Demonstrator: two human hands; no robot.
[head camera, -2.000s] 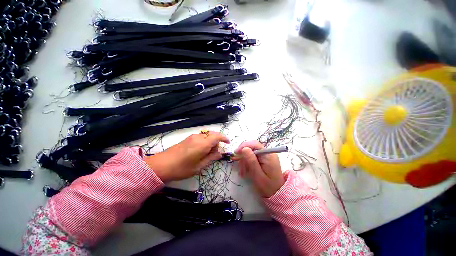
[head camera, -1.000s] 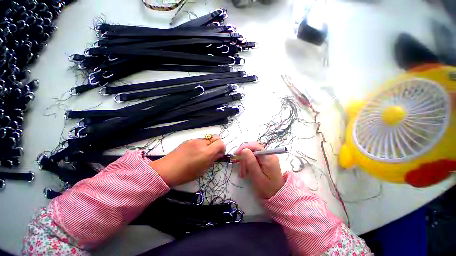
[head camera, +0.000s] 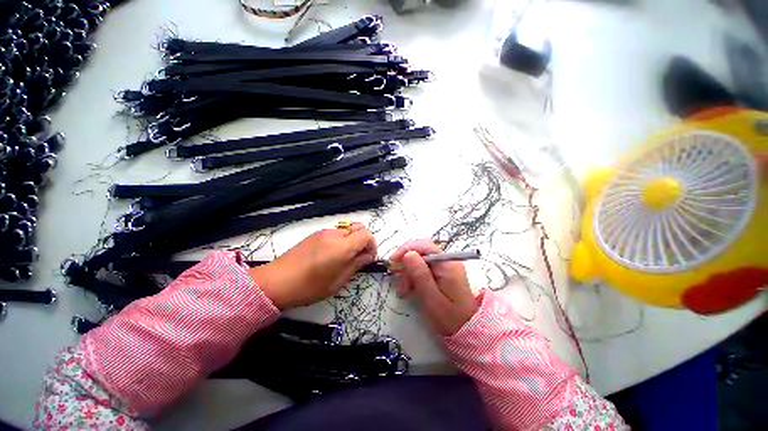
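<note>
My left hand (head camera: 324, 265) is closed on a black webbing strap (head camera: 370, 267), whose end shows between my two hands. My right hand (head camera: 432, 282) holds a slim grey pen-like hand tool (head camera: 455, 255); its tip is at the strap end, partly hidden by my fingers. Piles of black straps (head camera: 278, 84) with silver D-rings (head camera: 397, 184) lie behind and left of my hands. More straps (head camera: 290, 362) lie in front of me, partly under my left sleeve. Loose dark threads (head camera: 364, 311) lie below my hands.
A dense heap of ringed straps (head camera: 34, 109) is at the far left. Tangled thread waste (head camera: 472, 206) and a reddish cord (head camera: 543, 236) lie right of my hands. A yellow fan (head camera: 674, 202) stands at the right. A small black item (head camera: 525, 55) and a patterned band (head camera: 274, 10) are farther back.
My left hand has shifted slightly at the strap end, with the fingers now more curled than two seconds ago. My right hand and the tool have moved only slightly.
</note>
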